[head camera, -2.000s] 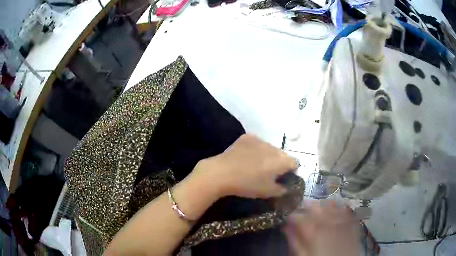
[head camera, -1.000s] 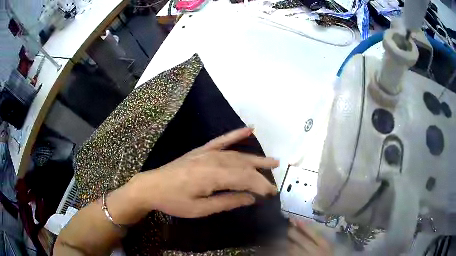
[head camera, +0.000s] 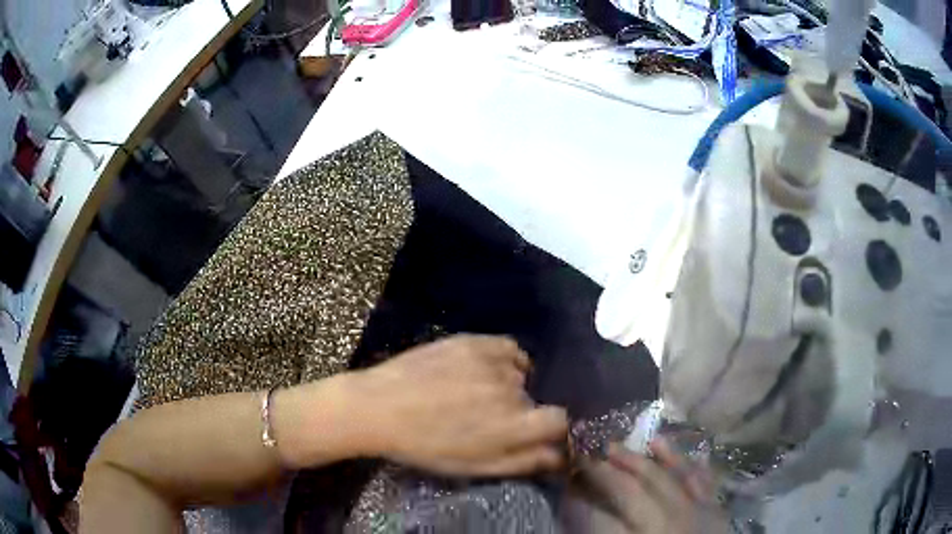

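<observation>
Speckled gold-brown patterned fabric [head camera: 282, 282] lies on the white table at the left, joined to plain dark fabric [head camera: 480, 261] that reaches the sewing machine [head camera: 731, 302]. My left hand [head camera: 470, 407], with a bracelet at the wrist, lies on the cloth with curled fingers, gripping its edge. My right hand [head camera: 647, 490] is blurred and cut off by the bottom edge; its fingers touch the cloth beside the machine's needle area, and its grip is unclear. Grey-silver speckled fabric [head camera: 459, 511] shows below my left hand. The needle itself is hidden.
Black-handled scissors [head camera: 906, 495] lie at the lower right. A blue hose [head camera: 720, 130] curves behind the machine head. A pink object [head camera: 381, 23], a loose white cord [head camera: 616, 92] and cloth scraps lie at the table's back. Another wood-edged table [head camera: 115, 156] stands at the left.
The dark fabric has shifted right and now reaches under the machine head. My left hand has gone from spread fingers to curled ones, and grey-silver cloth now shows near both hands.
</observation>
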